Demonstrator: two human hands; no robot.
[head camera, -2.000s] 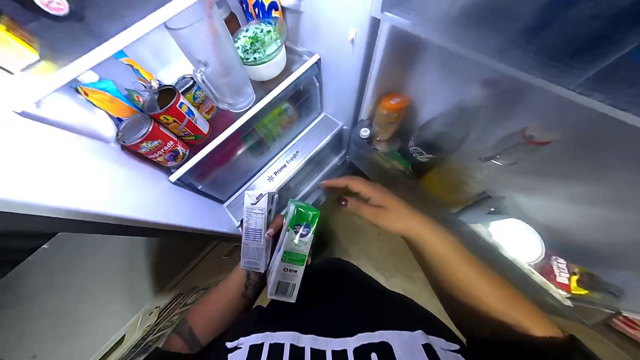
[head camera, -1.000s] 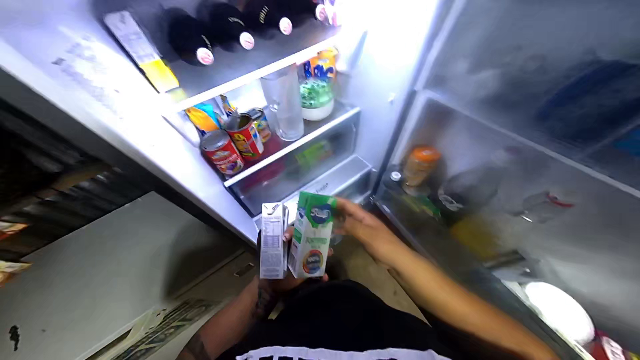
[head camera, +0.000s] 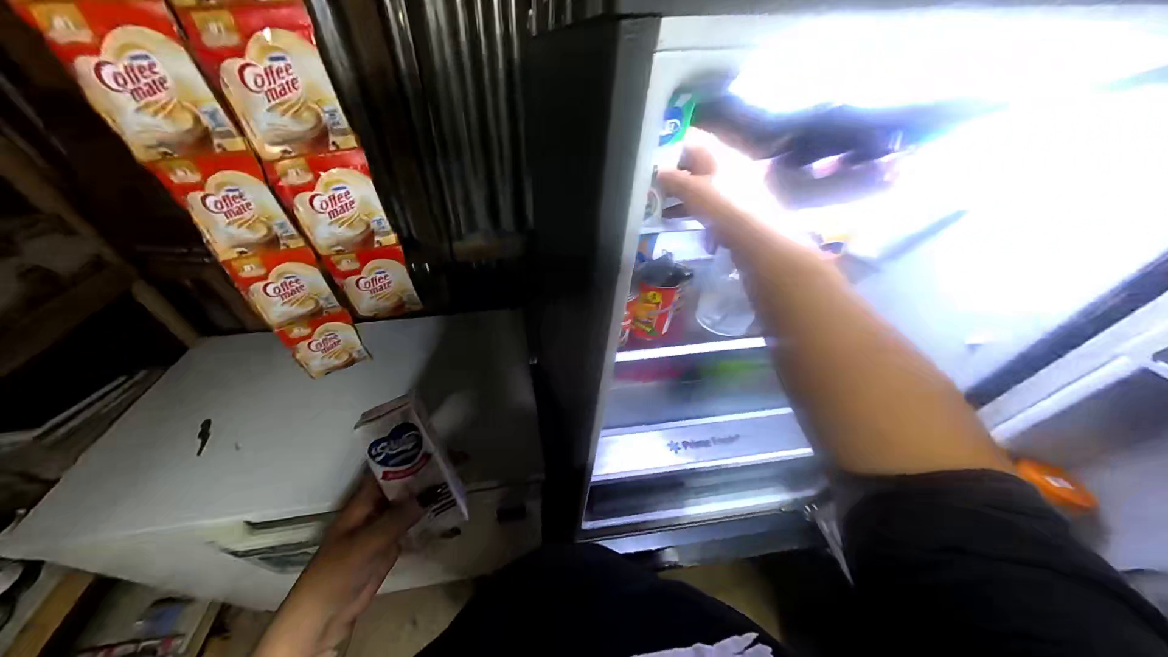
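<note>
My left hand (head camera: 372, 520) is closed around a white carton with a dark blue logo (head camera: 406, 456), held upright and slightly tilted over the white chest's front edge. Reaching into the lit refrigerator, my right hand (head camera: 692, 173) holds a green-and-white carton (head camera: 673, 137) against the left side of an upper shelf. Glare blurs the fingers and hides part of the shelf. Below that hand, a red can (head camera: 655, 306) and a clear pitcher (head camera: 725, 306) stand on the lower shelf.
Strips of Coffee-mate sachets (head camera: 274, 182) hang at the left above a white chest top (head camera: 274, 411) with a small dark key-like object (head camera: 203, 436). Dark bottles (head camera: 826, 155) lie on the upper shelf. The refrigerator door (head camera: 1095, 392) stands open at the right.
The two cartons, side by side before, are now apart. My right hand has moved up to the upper shelf with the green one; the left keeps the other. The view has swung left.
</note>
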